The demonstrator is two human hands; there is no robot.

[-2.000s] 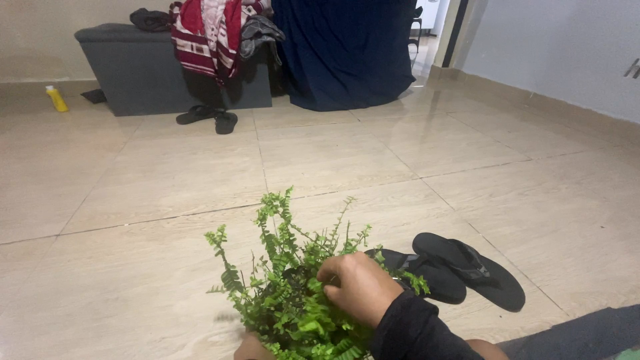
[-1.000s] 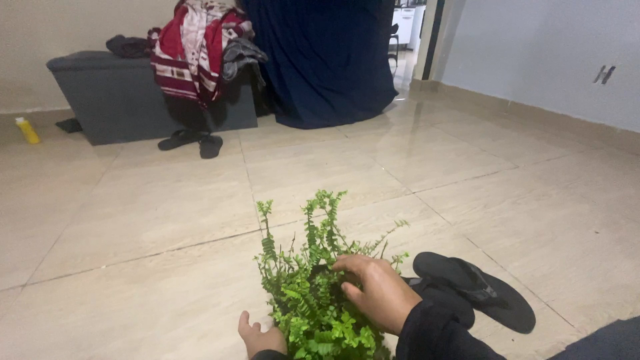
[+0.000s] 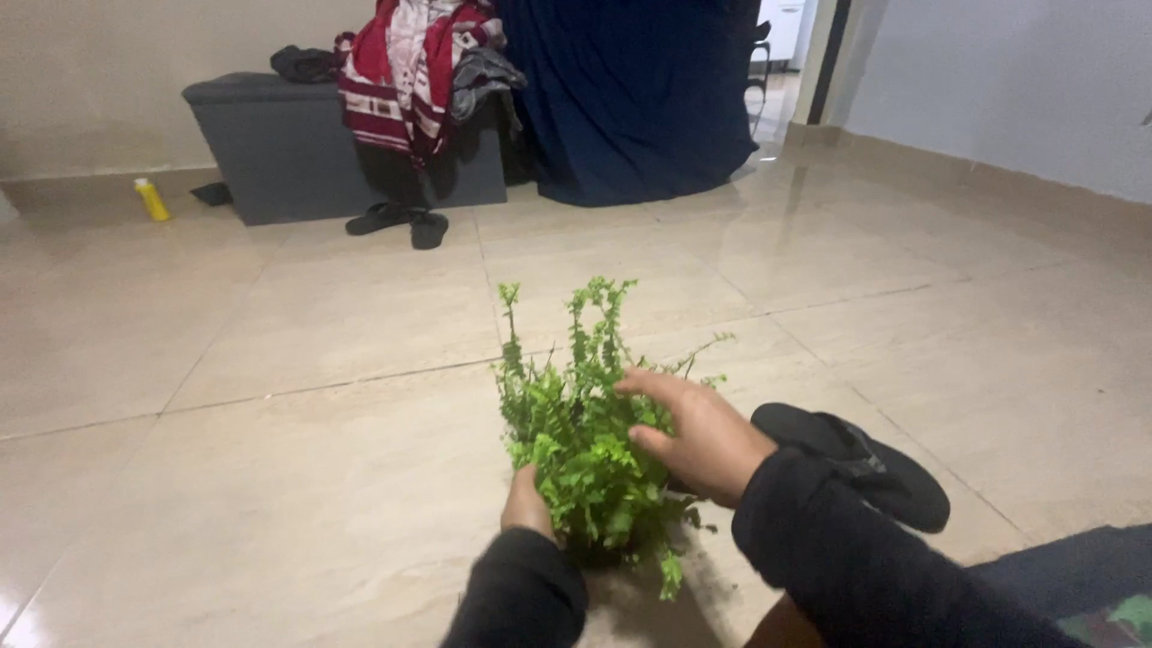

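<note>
A leafy green fern point(image 3: 594, 450) with several upright fronds stands low in front of me on the floor; any pot under it is hidden by leaves and shadow. My left hand point(image 3: 528, 506) touches the lower left side of the foliage, its fingers partly hidden behind the leaves. On the upper right side, my right hand point(image 3: 697, 432) rests against the fronds with thumb and fingers apart. Both wrists are in black sleeves.
Black flip-flops point(image 3: 900, 481) lie right of the fern on the tiled floor point(image 3: 315, 486). Farther back are a grey storage bench point(image 3: 297, 162) with clothes point(image 3: 396, 85) on it, more dark sandals point(image 3: 429, 230), a yellow bottle point(image 3: 151, 200) and a dark blue cloth point(image 3: 630, 108).
My left hand, apart from the leaves with its fingers spread a second ago, is now against the fern's left side. My right hand stays by the fronds, its fingers more spread.
</note>
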